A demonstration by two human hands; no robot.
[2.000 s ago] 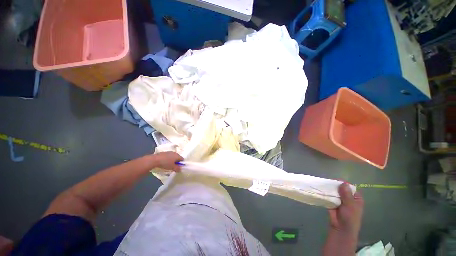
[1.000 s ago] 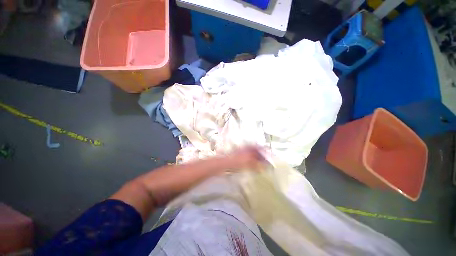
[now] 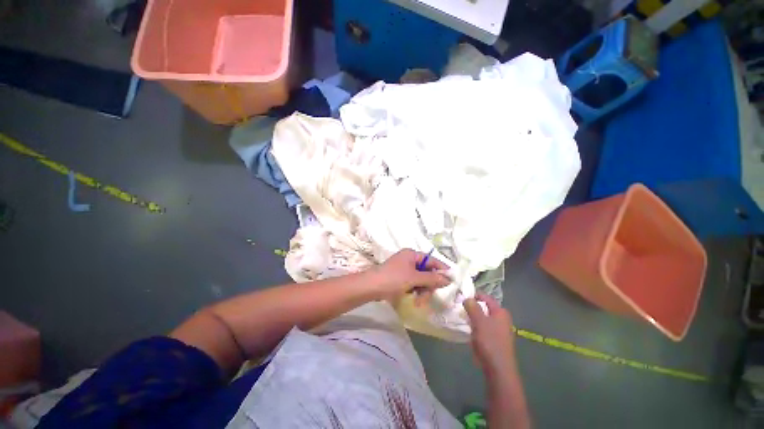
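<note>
A large heap of white cloth (image 3: 477, 142) lies in front of me, with cream cloth (image 3: 314, 163) at its left side. My left hand (image 3: 410, 275) grips the near edge of the pale cloth. A blue-purple pen or snips (image 3: 425, 260) sticks out from its fingers. My right hand (image 3: 488, 318) pinches the same cloth just to the right, close to my left fingertips. The gathered cloth between the hands hangs down at my apron. The fingertips are partly hidden in its folds.
A large orange-pink tub (image 3: 214, 75) stands at the upper left, another (image 3: 624, 260) at the right. A blue stool (image 3: 599, 75) and a blue cabinet (image 3: 670, 126) are at the upper right. A white-topped table (image 3: 469, 15) is beyond the heap. Yellow tape (image 3: 586, 350) crosses the floor.
The long strip stretched between my hands earlier is now gathered. My right hand has come in from the far right to meet my left hand, which has moved right.
</note>
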